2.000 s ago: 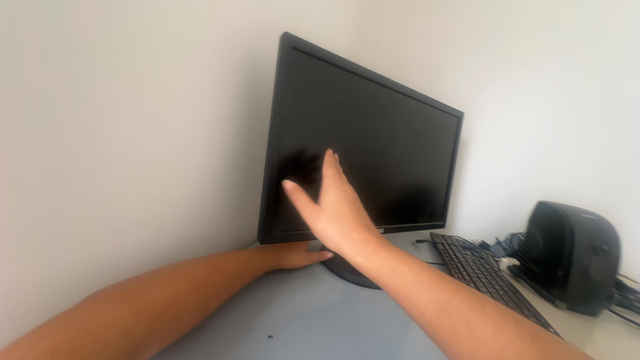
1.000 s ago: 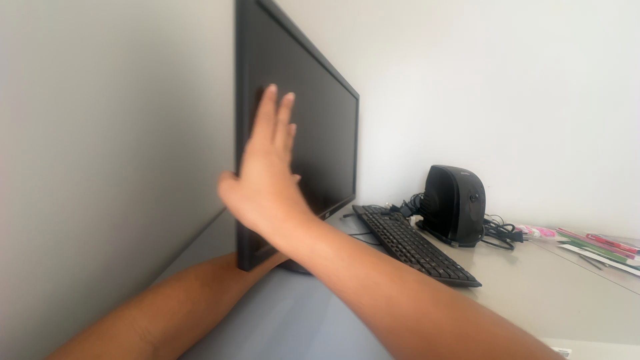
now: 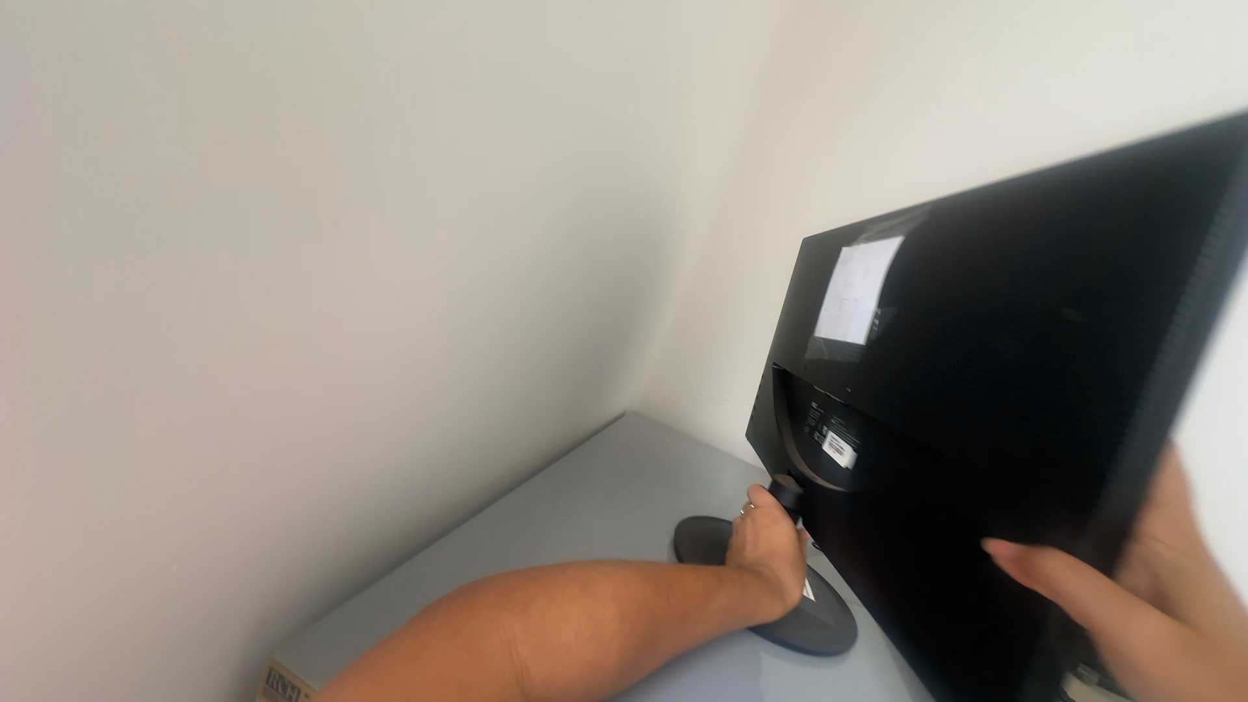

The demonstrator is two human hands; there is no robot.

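Observation:
A black computer monitor (image 3: pixel 975 390) stands with its back turned towards me, tilted in view, with a white paper taped on it and a small label lower down. My left hand (image 3: pixel 768 546) is wrapped around the neck of its stand, just above the round black base (image 3: pixel 829 624); a ring shows on one finger. At the monitor's near side edge, my right hand (image 3: pixel 1121 585) grips the frame, thumb on the back and the other fingers on the screen side, partly hidden.
The stand rests on a grey tabletop (image 3: pixel 546 497) in a corner between two pale walls (image 3: pixel 390 244). A cardboard box edge (image 3: pixel 283 682) with printed letters shows at the bottom left. Something partly hidden lies at the bottom right, behind the monitor.
The monitor has turned from showing its screen to showing its back. My right hand, raised before the screen earlier, now holds the side edge. The view has swung left.

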